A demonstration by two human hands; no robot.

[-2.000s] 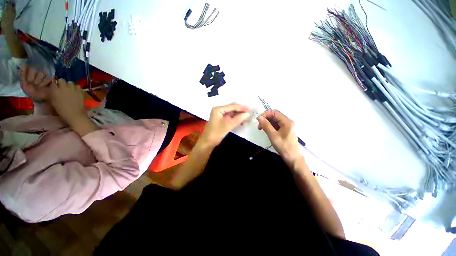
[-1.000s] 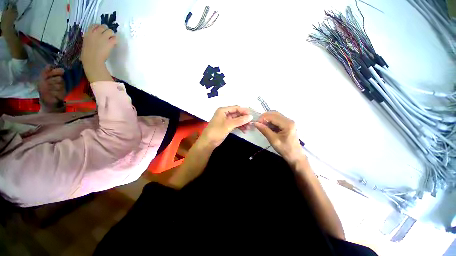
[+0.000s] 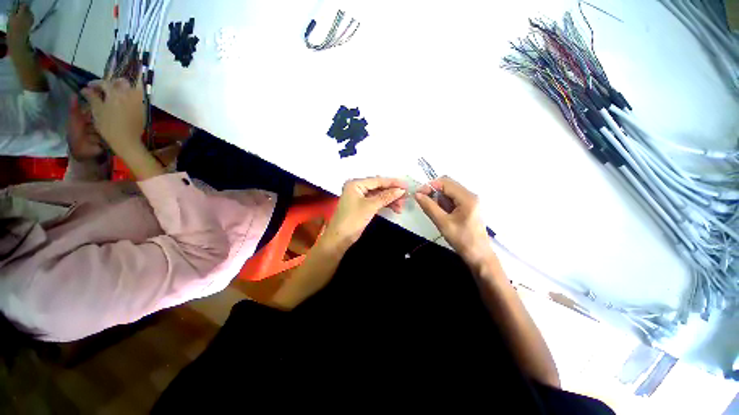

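My left hand [image 3: 362, 207] and my right hand [image 3: 455, 215] meet at the table's near edge, fingertips almost touching. My right hand pinches thin core wires [image 3: 427, 168] whose ends stick up beyond its fingers. Their cable [image 3: 519, 257] runs from under my right hand to the lower right, with a black sleeve near the wrist. A thin dark wire with a small white tip [image 3: 407, 255] hangs below my hands. My left thumb and index finger are pinched at something tiny and pale, too small to name for certain.
A black housing pile [image 3: 348, 130] lies ahead. A sample cable [image 3: 331, 33] lies farther off. A thick cable bundle [image 3: 648, 170] fills the right side. A neighbour in a pink jacket [image 3: 146, 243] sits left by an orange-red stool [image 3: 284, 243]. Another black pile [image 3: 182, 42] lies far left.
My hands stay in nearly the same place, with small finger shifts. The neighbour's raised hand reached to the far-left black pile and has drawn back to the wires there.
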